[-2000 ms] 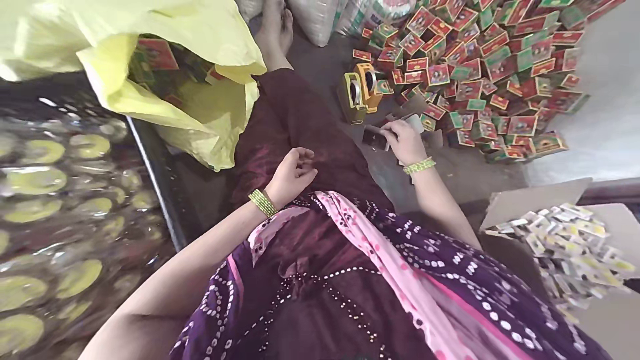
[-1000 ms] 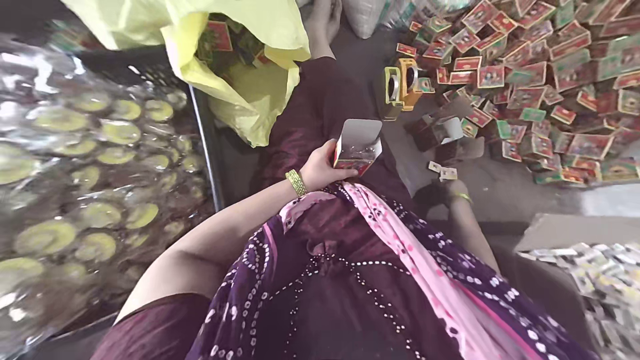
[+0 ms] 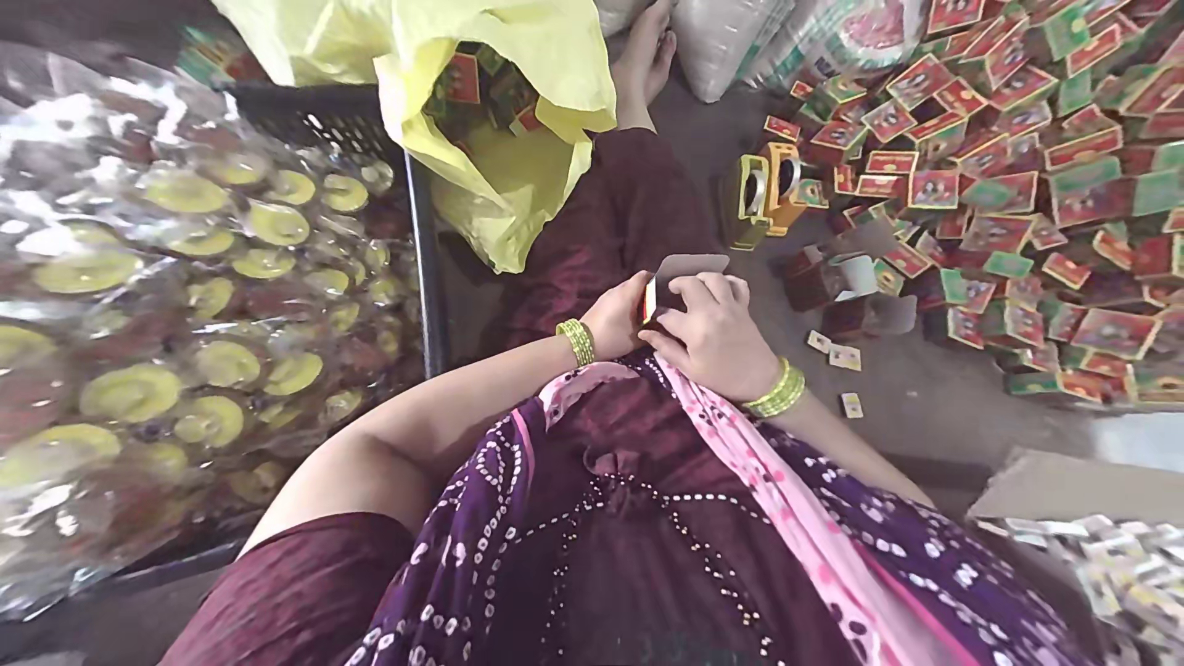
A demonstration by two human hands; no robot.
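Note:
Over my lap, my left hand [image 3: 618, 317] holds a small cardboard box [image 3: 689, 266] from its left side, its pale flap raised at the far edge. My right hand [image 3: 717, 333] lies over the box's opening with bent fingers; whether they pinch something inside is hidden. Right of my knees, a few small printed pieces [image 3: 845, 357] lie on the floor, near open dark cartons [image 3: 846, 277]. Beyond them spreads a large heap of red and green printed packets [image 3: 1004, 236]. Two tape-like rolls in yellow and orange holders [image 3: 766, 196] stand beside the heap.
At left, a black plastic crate [image 3: 424, 268] holds clear-wrapped items with yellow discs. A yellow plastic bag [image 3: 499, 199] with packets hangs over its far corner. Filled clear bags [image 3: 726, 42] stand ahead by my foot. A carton [image 3: 1064, 486] of small pale pieces is at lower right.
My right hand has come from the floor pieces at the right to the box in my left hand. Two seconds ago my left hand held no box.

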